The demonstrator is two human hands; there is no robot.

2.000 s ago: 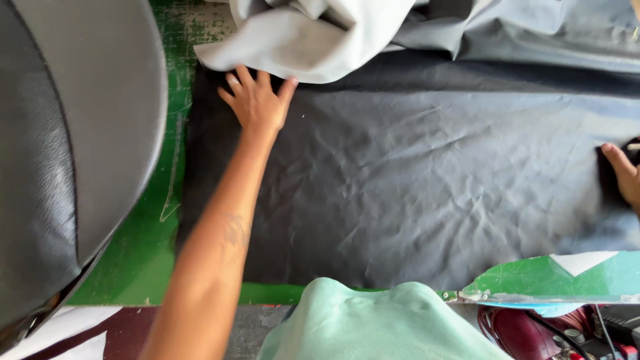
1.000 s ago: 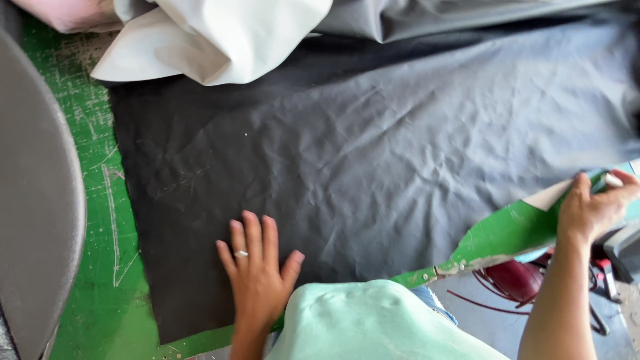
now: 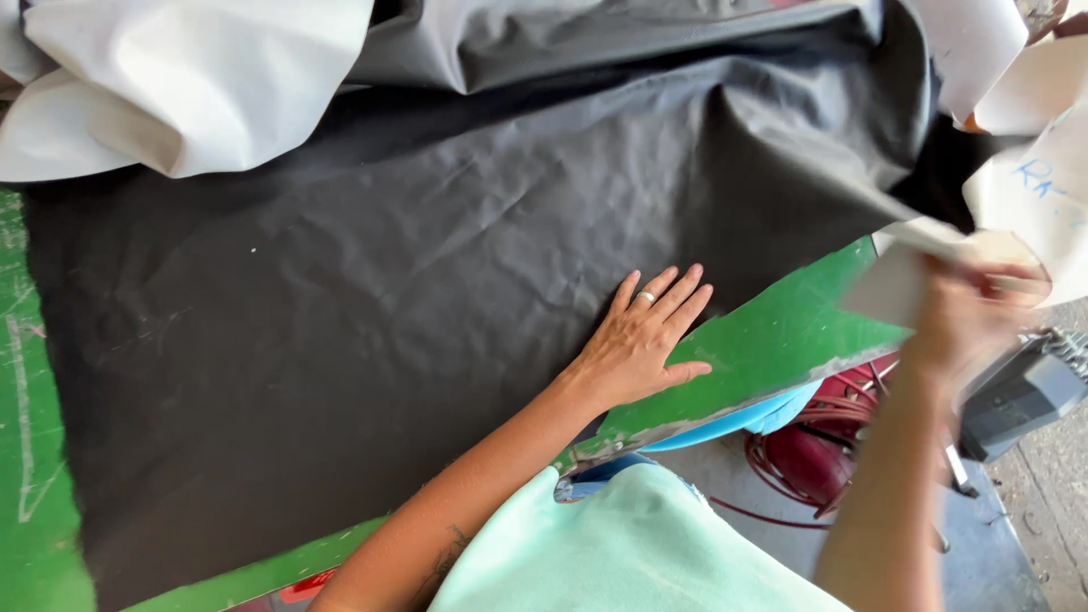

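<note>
A wide sheet of black vinyl-like material (image 3: 365,340) lies wrinkled over a green table (image 3: 782,323), with folds bunched at its upper right. My left hand (image 3: 642,340), a ring on one finger, rests palm down with fingers spread on the sheet near its lower right edge. At the right, my right hand (image 3: 977,297) is blurred, its fingers curled beside a pale paper-like piece (image 3: 888,285) and the sheet's corner; what exactly it grips cannot be told. Light grey material (image 3: 204,85) lies folded over the sheet's upper left.
Pale sheets (image 3: 1037,187), one with blue handwriting, lie at the right. Below the table's right edge are a dark red machine (image 3: 807,459) with coiled hose and a dark grey box-shaped object (image 3: 1020,399). Something light blue (image 3: 739,421) hangs under the edge.
My left hand has moved right along the lower edge of the black sheet. The sheet's right part is now raised in folds. The view has shifted right.
</note>
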